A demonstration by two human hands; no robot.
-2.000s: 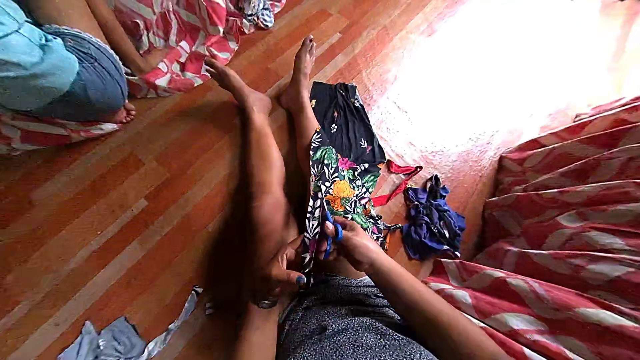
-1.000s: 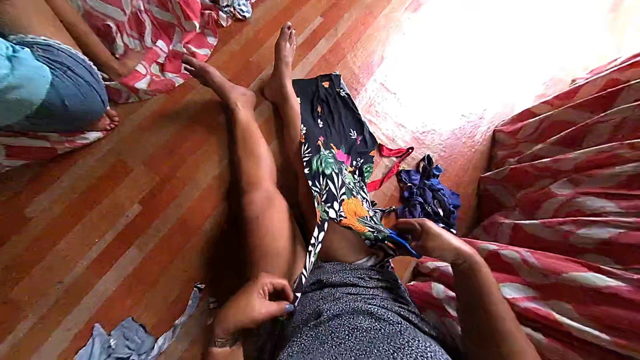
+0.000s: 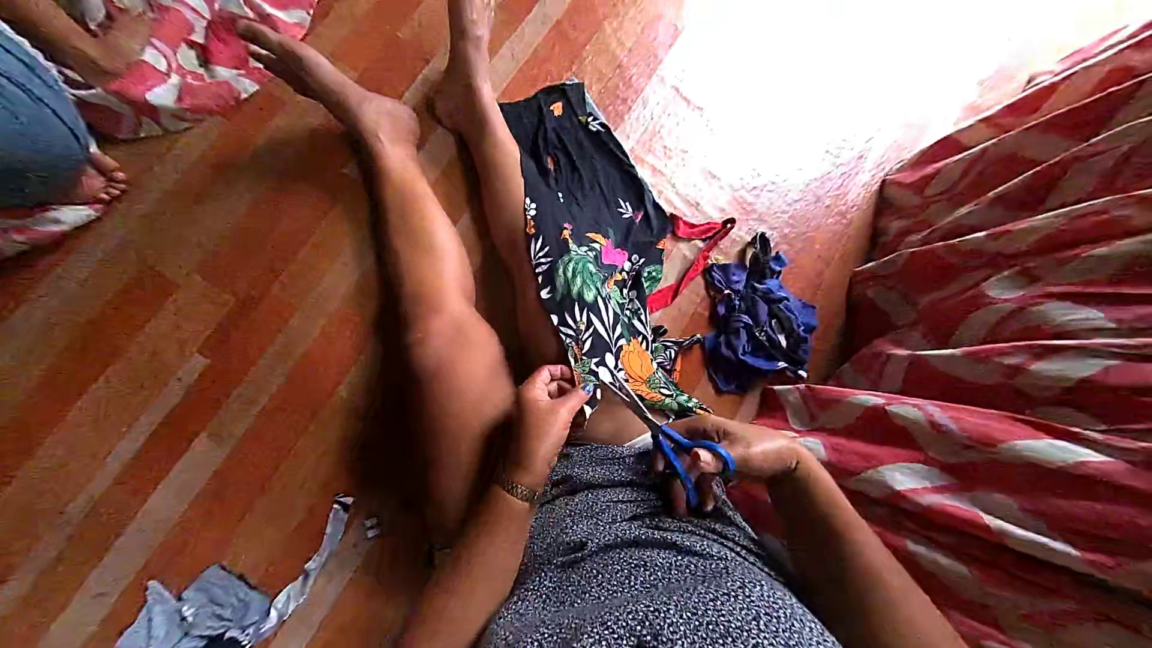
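Note:
A black floral-print cloth (image 3: 589, 216) lies on the floor and over my thigh, its near edge close to my lap. My left hand (image 3: 547, 409) pinches that near edge between thumb and fingers. In my right hand (image 3: 720, 450) is a pair of scissors with blue handles (image 3: 668, 441); the blades are parted and point up and left, at the cloth's near edge. A red fabric strip (image 3: 706, 261) lies by the cloth's right side. Right of it is a crumpled dark blue cloth (image 3: 760, 324).
Red and white patterned fabric (image 3: 1017, 333) hangs in folds at the right. Grey cloth scraps (image 3: 216, 603) lie on the wooden floor (image 3: 117, 360) at lower left. Another person's foot (image 3: 101, 178) and denim-covered leg (image 3: 36, 126) are at the upper left, beside more patterned fabric (image 3: 193, 63).
My left hand, apart from the floral cloth's main part a second ago, is now at its near edge. The scissors, mostly hidden then, now show with parted blades.

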